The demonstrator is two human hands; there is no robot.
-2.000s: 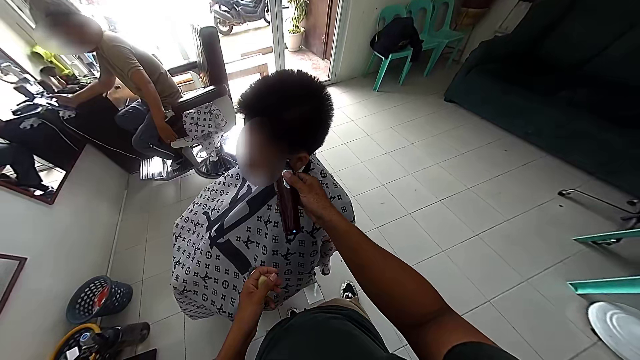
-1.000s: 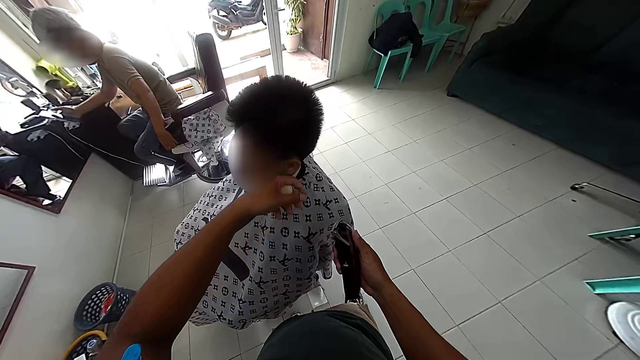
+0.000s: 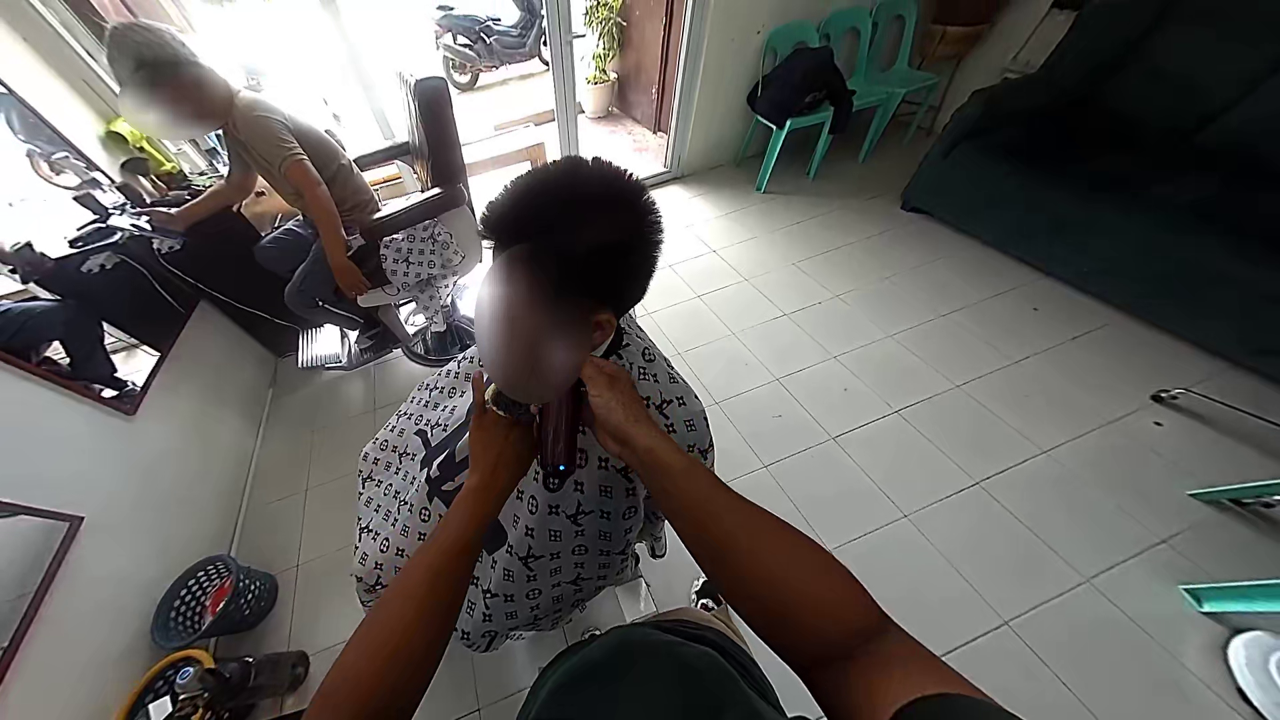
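Observation:
A seated person wears a white patterned barber cape. My right hand holds dark red hair clippers below the person's face, with the lit lower end pointing down; the cutting end is hidden. My left hand is raised just left of the clippers, with its fingers around a small round object, perhaps a brush, that cannot be made out well.
Another person sits at the left beside a black barber chair. Green plastic chairs stand at the back, and a dark sofa is at the right. A plastic basket and a mirror are at the left.
My left hand has come down from beside the person's head to below the face. The right hand has raised the clippers from near my waist to the same area.

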